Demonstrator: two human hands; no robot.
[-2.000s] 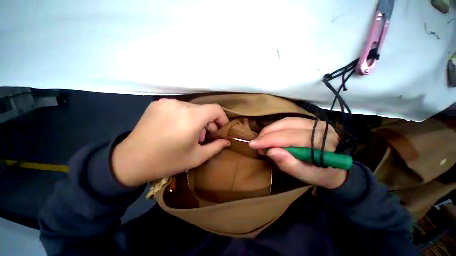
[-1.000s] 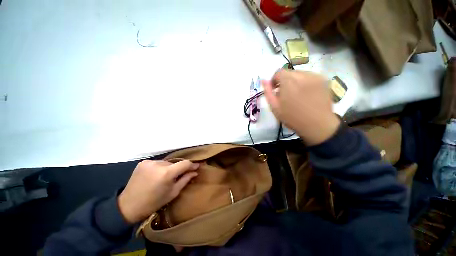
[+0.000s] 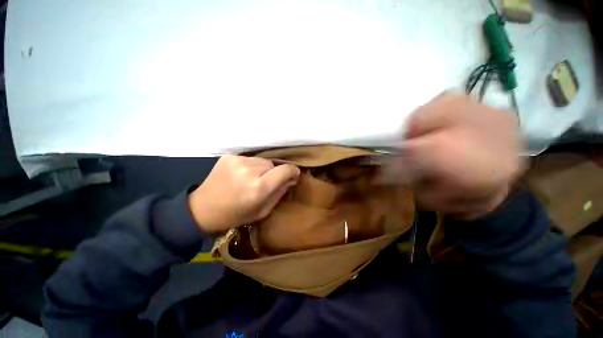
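The tan-brown bag (image 3: 311, 265) lies open in my lap against the table edge, its brown lining (image 3: 301, 221) showing. My left hand (image 3: 248, 191) is closed on the lining at the left of the mouth. My right hand (image 3: 463, 158), strongly blurred, is curled at the right of the mouth. A grey, blurred tip sticks out left from its fingers and looks like the thread snips; their body is hidden. The green-handled tool (image 3: 500, 49) lies on the table with its black cord.
The white table (image 3: 218, 72) stretches across the top. A yellowish block (image 3: 563, 83) lies at its right, and another (image 3: 517, 10) at the top edge. More tan bags (image 3: 562, 191) hang at the right. A grey metal part (image 3: 63, 178) is at the left, over a floor with a yellow line.
My right hand has let go of the green tool, which now lies on the table. The hand has come back from the table to the bag. My left hand keeps its hold on the lining.
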